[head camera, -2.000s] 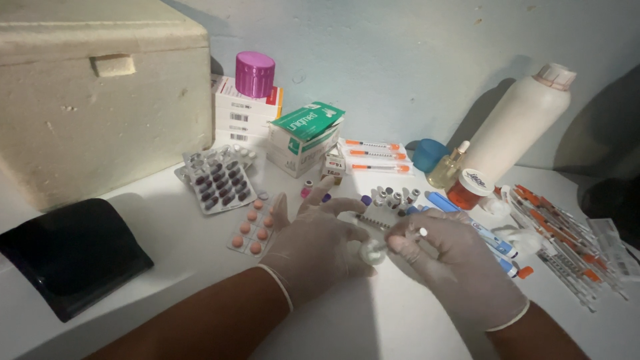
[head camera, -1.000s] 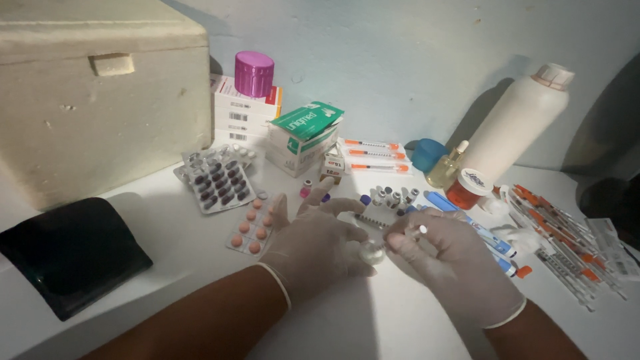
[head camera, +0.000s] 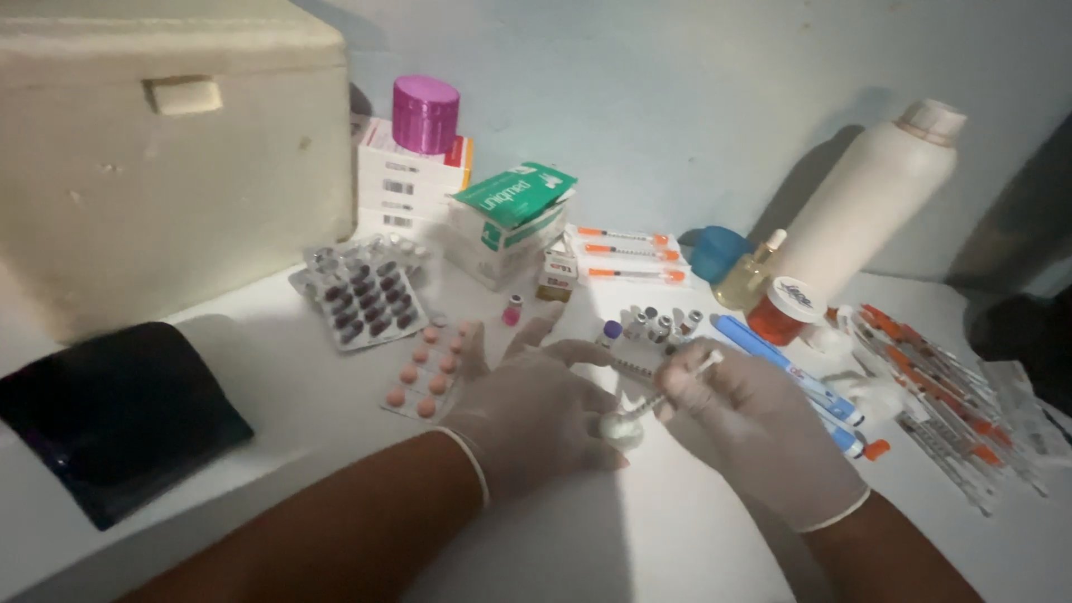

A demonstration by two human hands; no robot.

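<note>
Both hands wear pale gloves. My right hand (head camera: 745, 419) grips a thin syringe (head camera: 649, 406) with a white plunger end, slanting down to the left. The syringe's lower end meets a small round whitish thing (head camera: 621, 429), perhaps a vial or cotton, blurred. My left hand (head camera: 536, 410) holds that thing at its fingers, palm down. Beyond the hands are a pink vial (head camera: 512, 310), a purple-capped vial (head camera: 610, 333), several small glass vials (head camera: 662, 327) and a small carton (head camera: 557, 276). A blister pack of pink tablets (head camera: 425, 373) lies beside my left hand.
Left are a foam box (head camera: 176, 201), a black pouch (head camera: 126, 419) and blister packs of dark capsules (head camera: 368, 306). Behind stand a green-white box (head camera: 511, 218), stacked cartons (head camera: 410, 184) and wrapped syringes (head camera: 628, 251). Right are a white bottle (head camera: 871, 201), red jar (head camera: 783, 318), blue pens (head camera: 779, 360) and many syringes (head camera: 946, 394).
</note>
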